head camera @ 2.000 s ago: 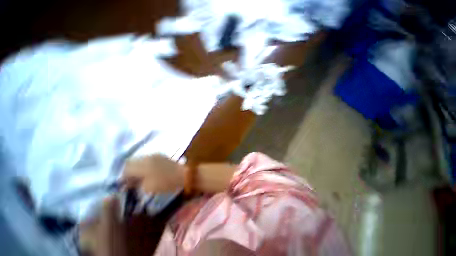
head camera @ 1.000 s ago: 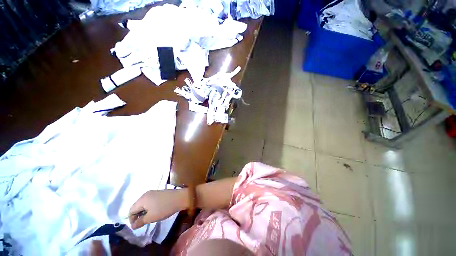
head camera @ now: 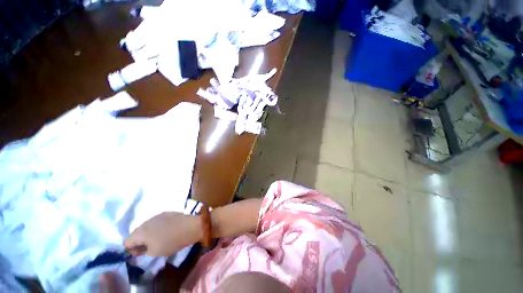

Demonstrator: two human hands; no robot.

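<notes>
A large white top (head camera: 109, 183) with a navy band (head camera: 106, 259) lies spread over the left and near part of the table. My right hand (head camera: 163, 233) is closed low over the garment, beside the navy band. A small dark tip shows at its fingers, seemingly thread snips (head camera: 136, 249), mostly hidden in the fist. My left hand (head camera: 114, 282) is blurred and cut off at the bottom edge, beside the navy band; its fingers and grip cannot be made out.
A white garment heap (head camera: 160, 34) with a dark flat rectangle (head camera: 187, 59) lies at the far side of the red-brown table (head camera: 221, 166). Narrow white strips (head camera: 244, 100) lie near its right edge. Beyond the tiled floor (head camera: 367, 154) are a blue bin (head camera: 384, 63) and a workbench (head camera: 476, 80).
The view is steadier than two seconds ago. Since one second ago, my right hand has moved slightly left and up in the picture, still low over the white top.
</notes>
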